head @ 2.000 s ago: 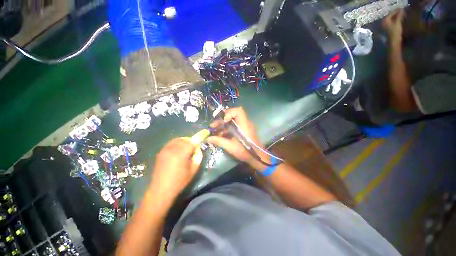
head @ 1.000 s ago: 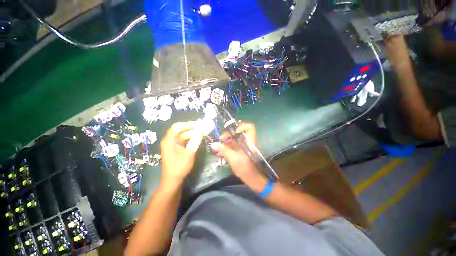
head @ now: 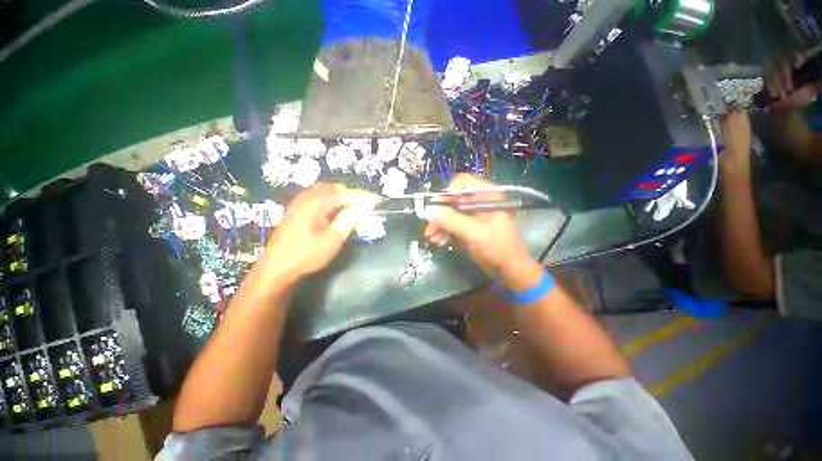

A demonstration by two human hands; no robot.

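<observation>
My left hand point(head: 311, 225), with yellow coverings on its fingertips, holds a white plastic housing point(head: 370, 226) in front of the white pile. My right hand point(head: 478, 225), with a blue wristband, holds the soldering iron point(head: 451, 200) almost level, its tip pointing left at the left fingertips. The exact contact between tip and housing is too blurred to tell. White housings point(head: 342, 155) lie in a row below the grey duct. Lead wires point(head: 505, 122) are heaped to their right. Finished assemblies point(head: 209, 216) lie loosely at the left.
A black parts tray point(head: 68, 347) holds boards with yellow spots at far left. The fume duct point(head: 374, 90) hangs over the bench. The soldering station point(head: 667, 176) stands right, its cable looping forward. A small bright cluster point(head: 416, 263) lies before my hands. Another person's arm point(head: 741, 207) shows at right.
The view has shifted, so the bench sits further left and lower. The iron has swung from a steep slant to nearly level, its tip now at my left fingers. The housing is held lower.
</observation>
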